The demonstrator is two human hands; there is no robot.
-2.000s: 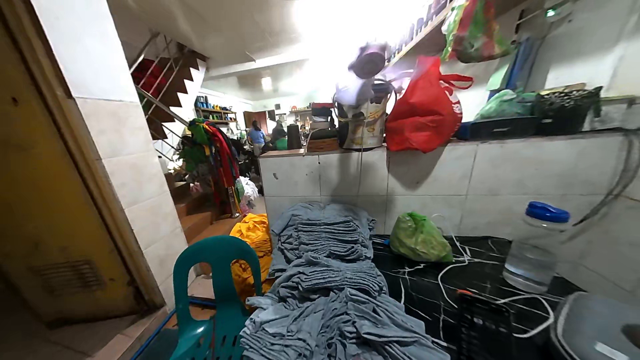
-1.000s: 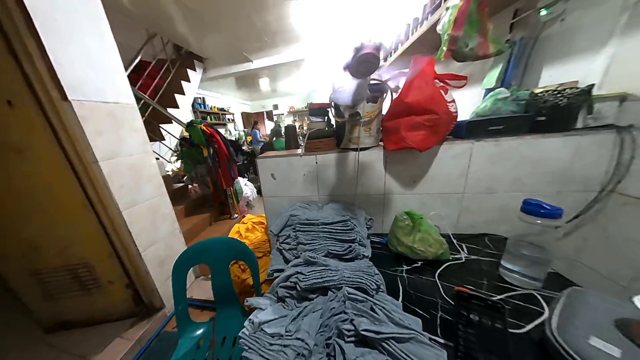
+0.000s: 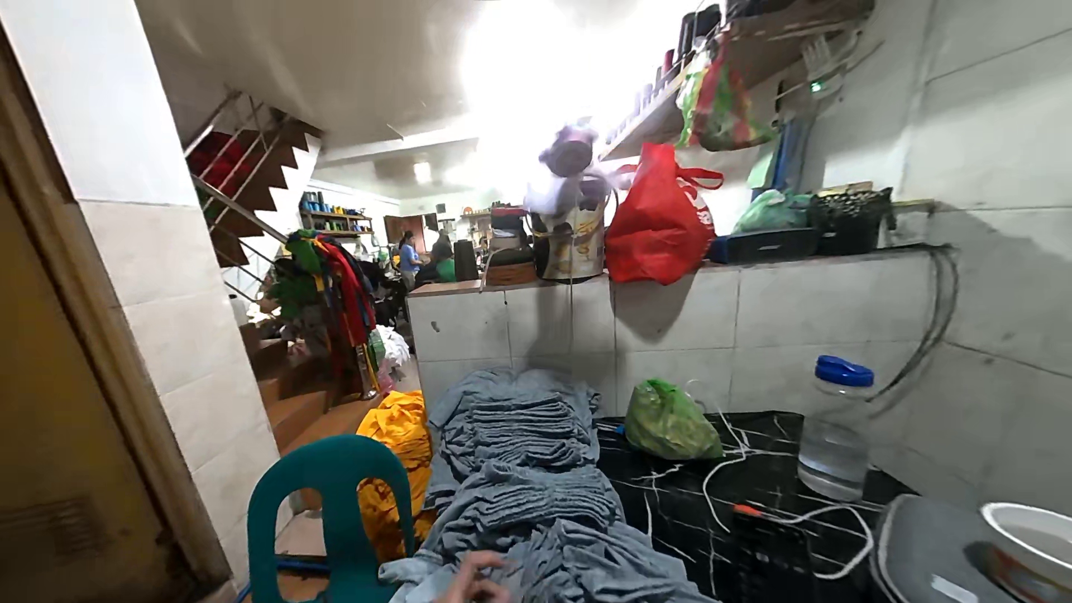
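My left hand shows only in part at the bottom edge, with bent fingers over the nearest grey cloth pieces; whether it grips any fabric is unclear. My right hand is out of view. Beyond the loose near pieces, more grey cloth lies in gathered, overlapping stacks that run back to the tiled wall. Yellow-orange cloth is heaped left of them, behind a green plastic chair.
On the black marble-patterned surface are a green plastic bag, white cable and a blue-lidded container. A white bowl stands right. A red bag hangs over the tiled half wall. People are in the far room.
Part of my left hand has come into view at the bottom, over the near grey cloth. More of the right side, with the white bowl, now shows.
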